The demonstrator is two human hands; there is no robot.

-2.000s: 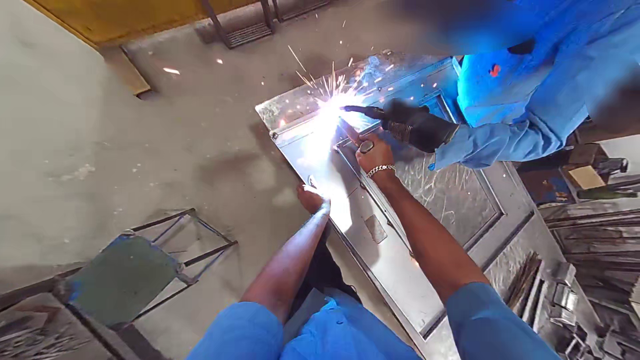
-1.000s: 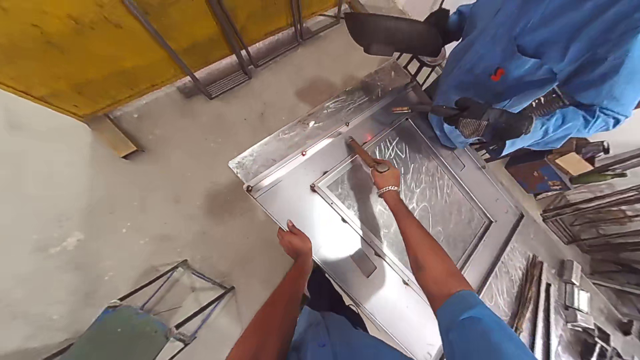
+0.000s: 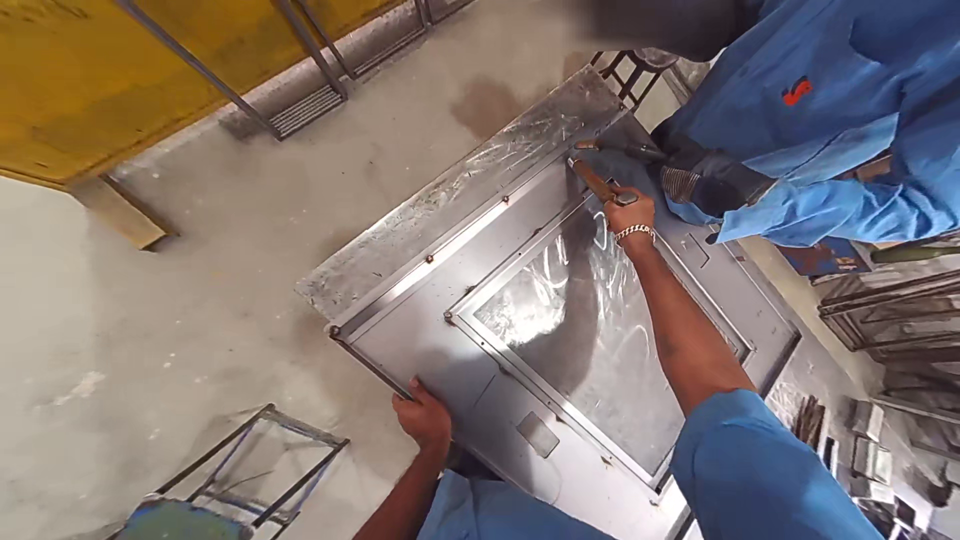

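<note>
My left hand [image 3: 424, 416] grips the near edge of a flat sheet-metal panel [image 3: 405, 330], thumb on top. The panel has a raised rectangular frame [image 3: 551, 405] with tack welds at its corners and a small rectangular cutout [image 3: 538, 435]. My right hand [image 3: 628, 214] is closed around a hammer-like tool [image 3: 592, 180] with a brown shaft, its tip above the panel's far edge strip. Just beyond it, a co-worker's dark-gloved hand [image 3: 705, 176] holds a welding torch [image 3: 626, 150], whose copper-coloured nozzle is close to my tool's tip. No arc shows.
The panel lies on a scratched metal worktable [image 3: 450, 187]. A metal-framed stool [image 3: 187, 521] stands at lower left, another [image 3: 637, 71] beyond the table. A yellow metal structure [image 3: 150, 75] is at upper left. Metal bars [image 3: 810, 424] and offcuts lie at right. The co-worker stands at upper right.
The bright arc and sparks of two seconds ago are gone. The co-worker's dark welding mask, visible one second ago, is now only a blurred dark shape at the top. My right hand has moved toward the torch.
</note>
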